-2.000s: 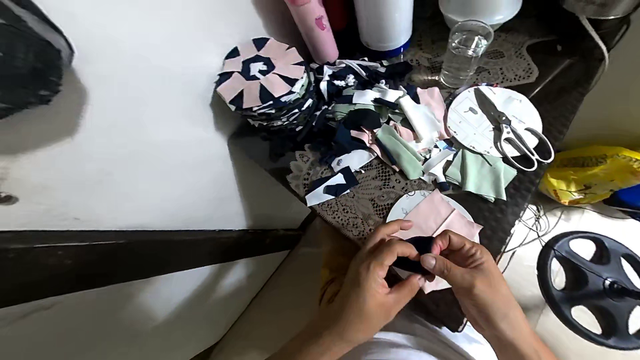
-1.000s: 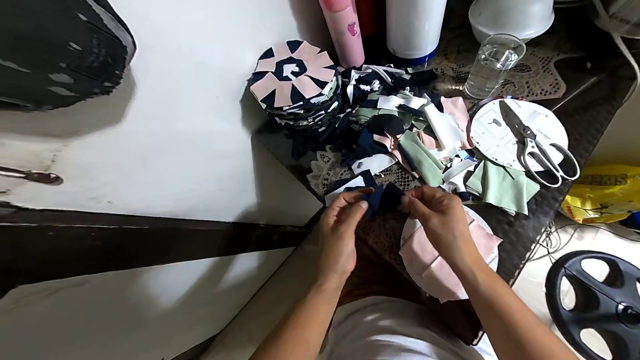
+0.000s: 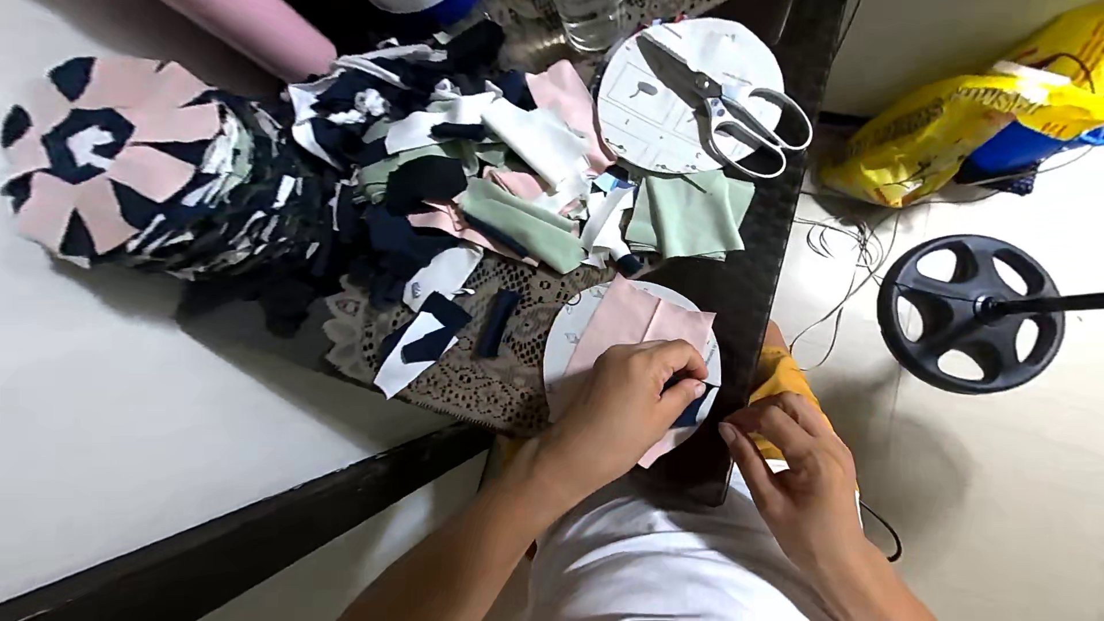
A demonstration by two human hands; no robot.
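Observation:
At the front of the table a round white disc (image 3: 565, 332) carries pale pink cloth pieces (image 3: 612, 323). Over its right side my left hand (image 3: 634, 392) pinches a dark navy cloth piece (image 3: 692, 409) between thumb and fingers. Just beyond the table's right edge is my right hand (image 3: 798, 457), thumb and forefinger close together; whether something thin is between them cannot be told. A rolled navy strip (image 3: 498, 323) lies left of the disc on the lace cloth (image 3: 535, 379), beside a white piece (image 3: 414, 354) with navy cloth on it.
Scissors (image 3: 716, 103) rest on another round white disc (image 3: 651, 121), near folded green cloth (image 3: 690, 211). Mixed fabric scraps (image 3: 483, 155) and a tall stack of pink and navy rounds (image 3: 112, 164) stand farther left. A drinking glass (image 3: 591, 21) is behind. A black wheel-shaped base (image 3: 970, 315) stands at right.
Both hands have moved from left of the pink-covered disc, where they held navy cloth, to its right side. They are now apart. A rolled navy strip now shows on the lace. The view has shifted closer.

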